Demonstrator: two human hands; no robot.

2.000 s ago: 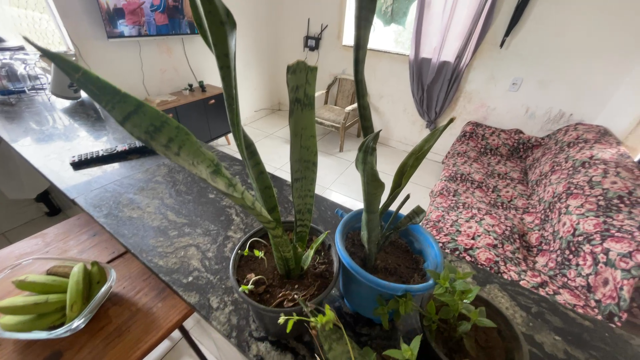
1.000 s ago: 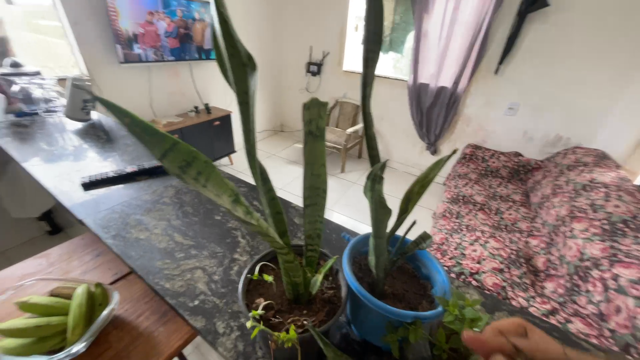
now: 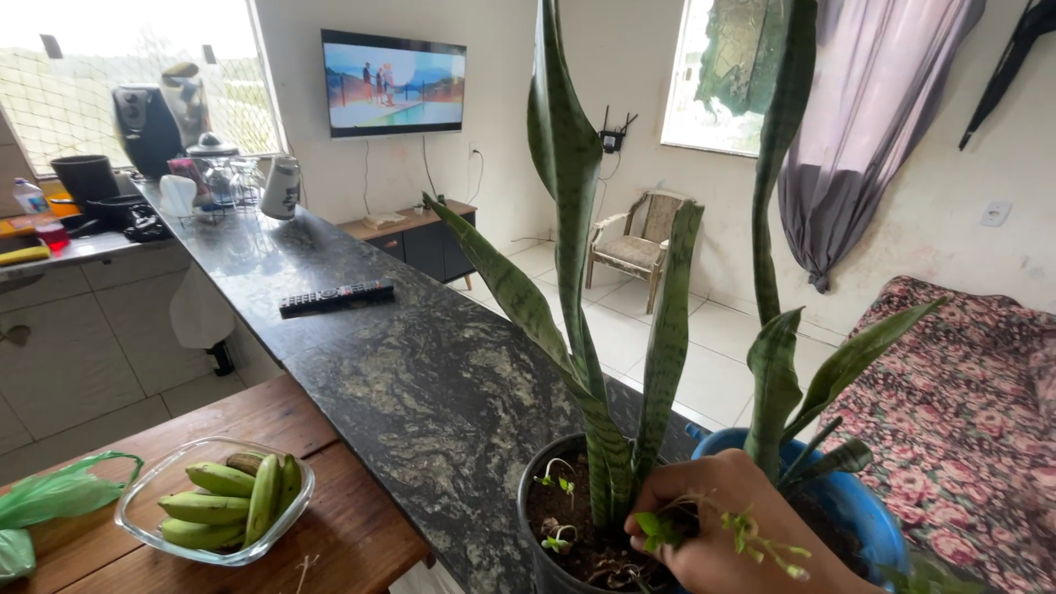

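My right hand [image 3: 726,528] reaches in from the lower right, its fingers closed on small leafy sprigs [image 3: 660,528]. Its fingertips are at the base of the snake plant [image 3: 606,462] in the dark pot [image 3: 540,536], just above the soil. Small seedlings [image 3: 557,483] stand on the left of that pot's soil. To the right, partly behind my hand, is a blue pot [image 3: 879,520] with a second snake plant [image 3: 771,379]. My left hand is not in view.
The pots stand on a dark stone counter [image 3: 462,371] with a remote control [image 3: 337,298] farther back. On the wooden table [image 3: 355,511] at lower left are a glass bowl [image 3: 136,528] of green bananas [image 3: 264,499] and a green plastic bag [image 3: 74,495]. A floral-covered sofa [image 3: 932,429] is at right.
My right hand, at the lower right edge one second ago, has moved left to the dark pot and now holds sprigs. The view has swung left, bringing the kitchen side into sight.
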